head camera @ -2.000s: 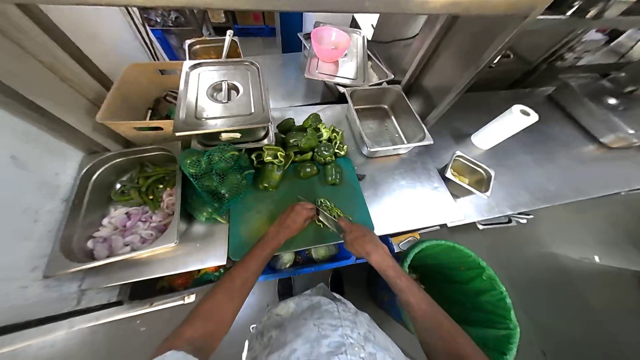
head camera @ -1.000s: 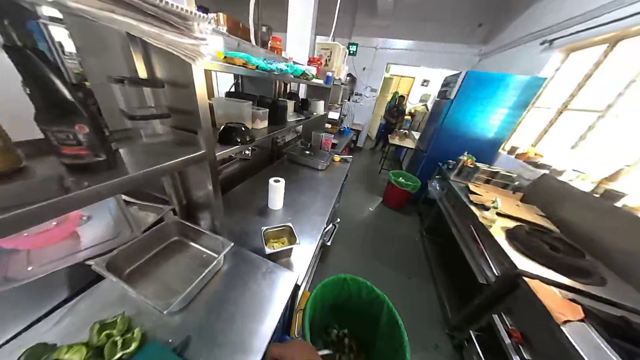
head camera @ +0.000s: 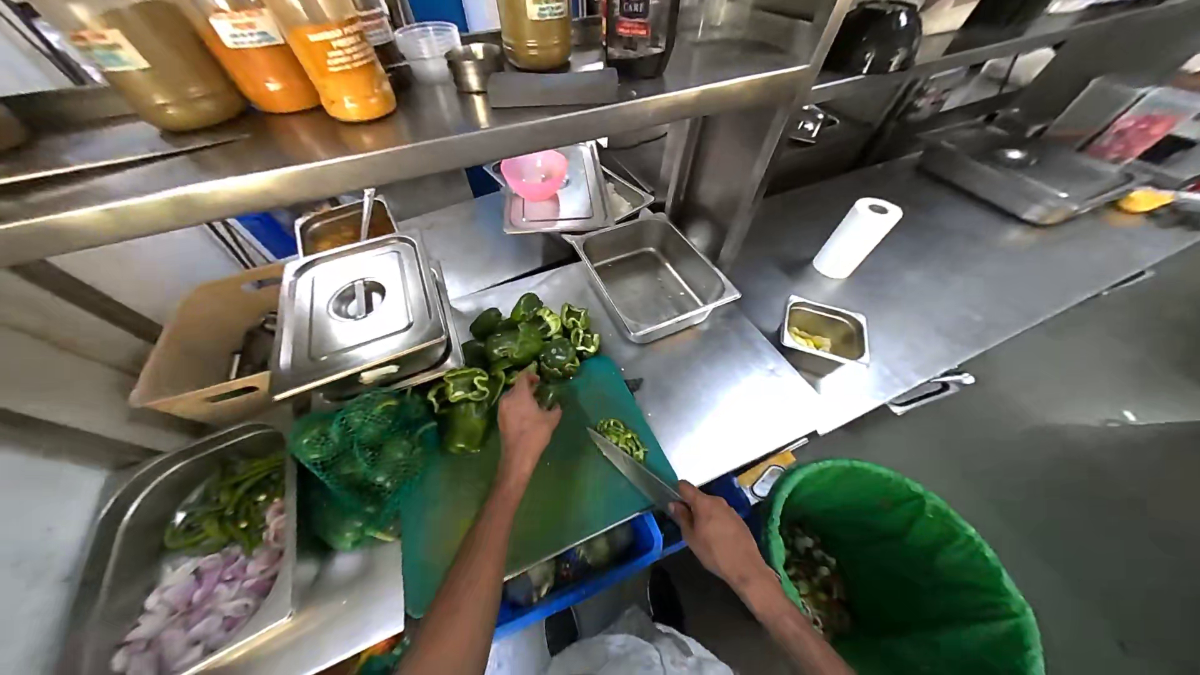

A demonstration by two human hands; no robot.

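Observation:
My right hand (head camera: 714, 531) grips the handle of a kitchen knife (head camera: 637, 471), its blade lying over the right side of a green cutting board (head camera: 553, 487). Beside the knife tip is a small heap of sliced green pepper (head camera: 622, 439). My left hand (head camera: 528, 412) reaches into the pile of green bell peppers (head camera: 514, 345) at the board's far edge; its fingertips are among them, and whether they hold one I cannot tell. Left of the board lies a green net bag of peppers (head camera: 361, 459).
A steel pan of sliced onions and green pepper strips (head camera: 291, 525) stands left. Behind are a lidded steel container (head camera: 361, 305) and an empty steel pan (head camera: 656, 277). A green-lined bin (head camera: 923, 562) stands at right. A steel shelf (head camera: 422, 141) with bottles crosses above.
The view has swung to the bin and back to the board. Two seconds ago both hands were together at the sliced pepper; now my left hand is at the pepper pile, apart from the knife hand.

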